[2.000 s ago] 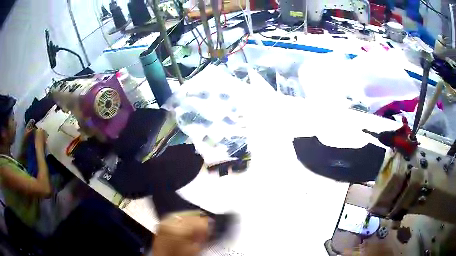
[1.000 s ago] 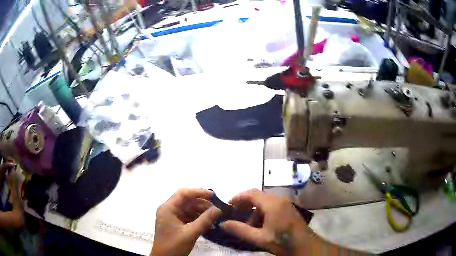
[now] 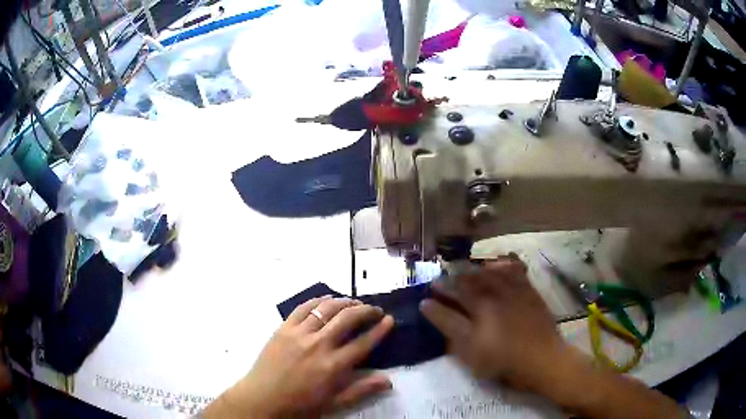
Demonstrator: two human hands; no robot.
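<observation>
A dark crescent-shaped fabric piece (image 3: 409, 331) lies under the sewing machine head (image 3: 409, 184), its right part beneath my right hand. My left hand (image 3: 319, 352), with a ring on one finger, lies on the fabric's left part, fingers spread. My right hand (image 3: 499, 319) presses on the fabric beside the needle area, partly blurred; its fingertips are close to the presser foot. A small label on the fabric is hard to make out between my hands. Another dark crescent with a faint label (image 3: 315, 186) lies flat left of the machine head.
A clear plastic bag with dark labels (image 3: 119, 192) is at the left, with loose dark labels (image 3: 157, 255) beside it. More dark pieces (image 3: 86, 315) lie at the left edge. Snips with yellow (image 3: 613, 340) and green handles lie right of my right hand. A dark green cone (image 3: 581, 78) stands behind the machine.
Both hands have moved the dark piece from the table's front edge to under the machine head and now lie flatter on it. The view has shifted right.
</observation>
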